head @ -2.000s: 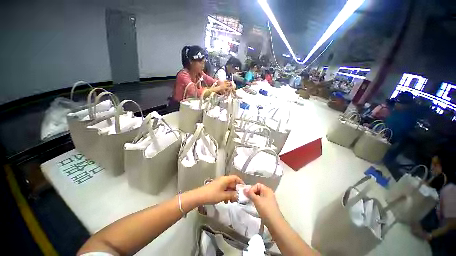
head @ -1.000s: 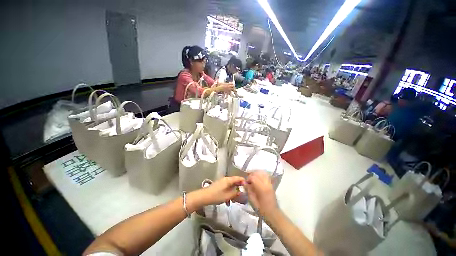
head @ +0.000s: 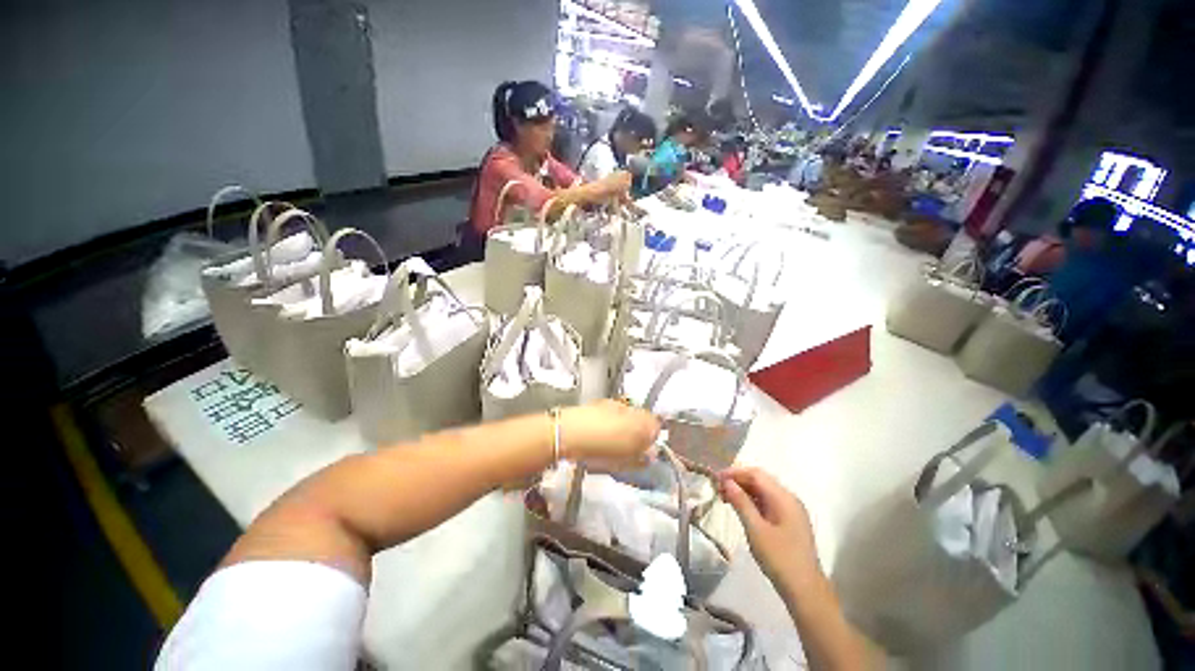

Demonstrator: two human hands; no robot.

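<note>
A beige handbag filled with white stuffing stands in front of me. My left hand is closed at the top of its handle, with a speck of white at the fingertips. My right hand is to the right, thumb and finger pinched on a thin beige strip that looks like part of the handle. Another stuffed bag is nearer to me, cut off by the lower edge. A small white flat piece shows over it; what it is attached to is unclear.
Rows of stuffed bags stand ahead and left on the white table. A red board lies mid-table. More bags and a blue object are at the right. A person in pink works across the table.
My hands have moved apart from their earlier pinch together over the bag. The left is now at the handle top, the right lower and further right. The view has shifted slightly.
</note>
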